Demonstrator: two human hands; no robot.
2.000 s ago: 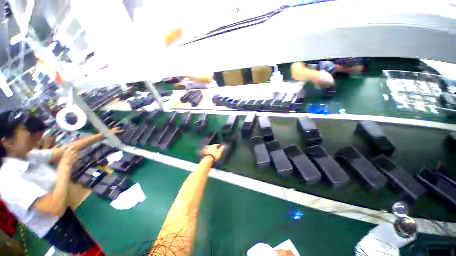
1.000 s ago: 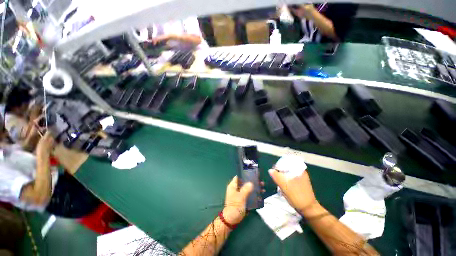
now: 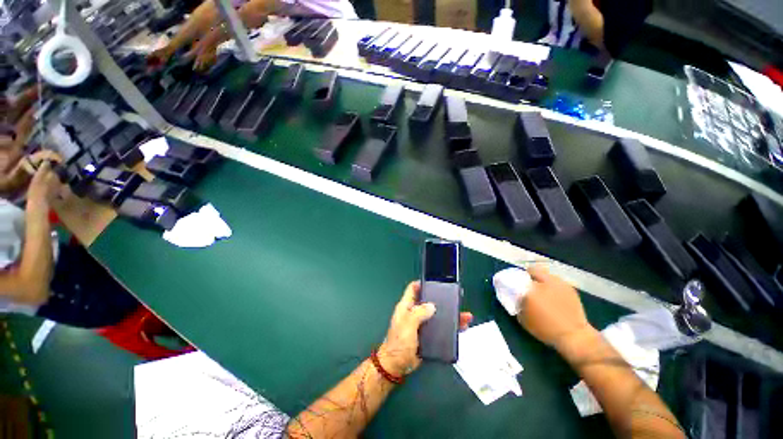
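Note:
My left hand [image 3: 402,336] holds a dark oblong housing [image 3: 440,321] upright above the green bench, its glossy window at the far end. My right hand [image 3: 549,307], to the right of the housing and apart from it, grips a bunched white wiping cloth [image 3: 512,289]. Flat white spare wipes [image 3: 488,363] lie on the bench between the hands. A solvent bottle with a shiny metal top [image 3: 692,315] stands right of my right hand, with white cloth [image 3: 639,350] around its base, partly hidden by my forearm.
A dark belt [image 3: 292,159] carries many housings beyond a pale metal edge [image 3: 361,206]. A black tray [image 3: 725,394] is at lower right, a white sheet [image 3: 193,399] at lower left, a crumpled wipe [image 3: 198,227] at left. Co-workers are at left and opposite.
My left hand first reached to the belt, then brought a housing back over the bench. My right hand with the cloth has moved slightly right, away from the housing.

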